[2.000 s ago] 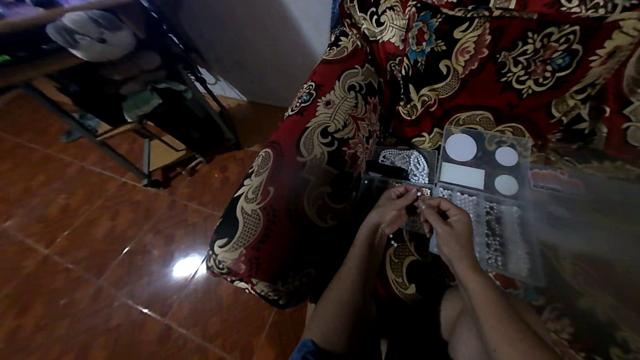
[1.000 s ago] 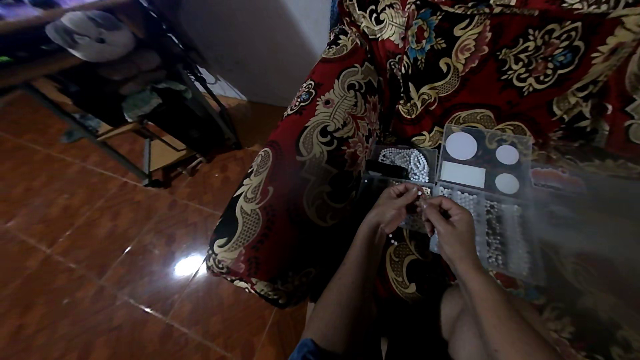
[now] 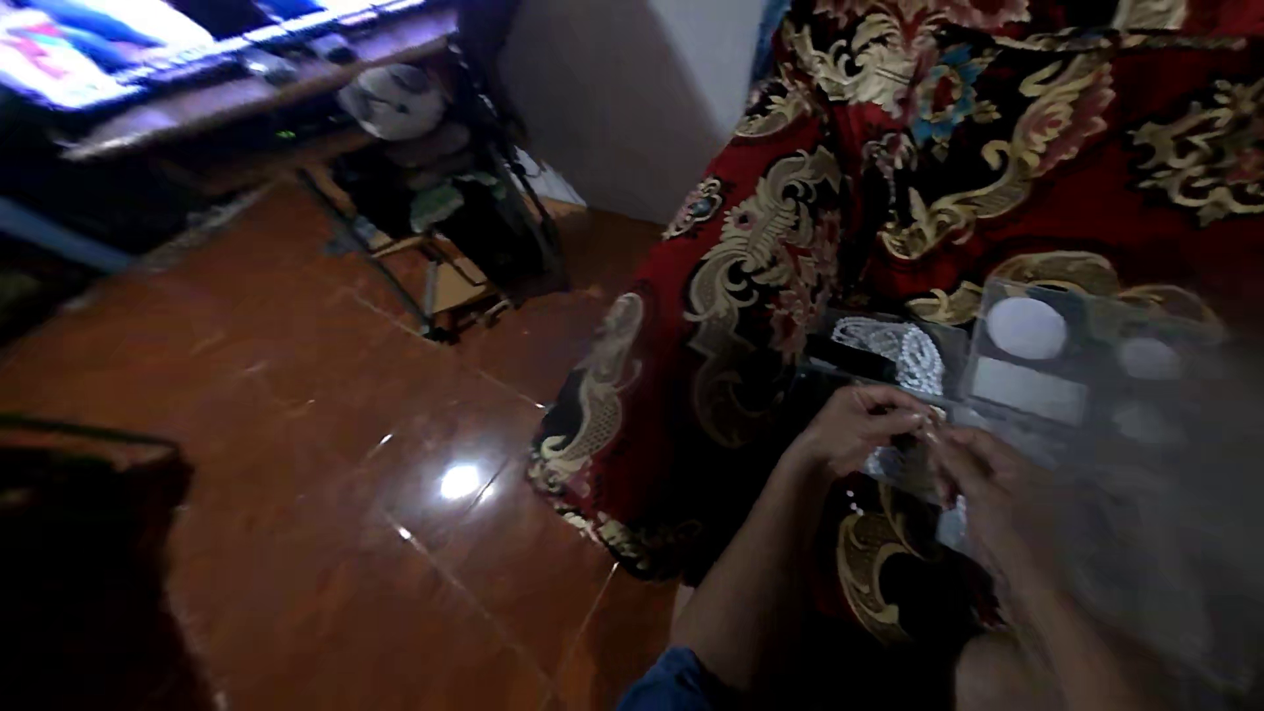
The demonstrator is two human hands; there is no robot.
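Note:
Fingertips pinched together, my left hand (image 3: 861, 427) and my right hand (image 3: 978, 464) meet over the boxes on the couch. Something small and pale is between them, too blurred to name. A few small beads (image 3: 853, 499) hang below my left hand, seemingly on a strand. Behind the hands, strings of white beads (image 3: 894, 348) lie in a clear plastic box beside a black item (image 3: 851, 357). To the right stands an open clear plastic case (image 3: 1027, 286) with round and rectangular white labels on its lid; its lower part is dim and blurred, partly behind my right hand.
A couch with a red, black and gold patterned cover (image 3: 731, 286) surrounds the boxes, its armrest on the left. Beyond the tiled floor (image 3: 326, 494) are a table (image 3: 286, 109) with a lit screen (image 3: 178, 39) and a grey plush toy (image 3: 395, 102). A dark object (image 3: 89, 533) is at far left.
The view has swung left, bringing the lit screen into sight. Both hands stay together above the boxes, with fingertips still pinched.

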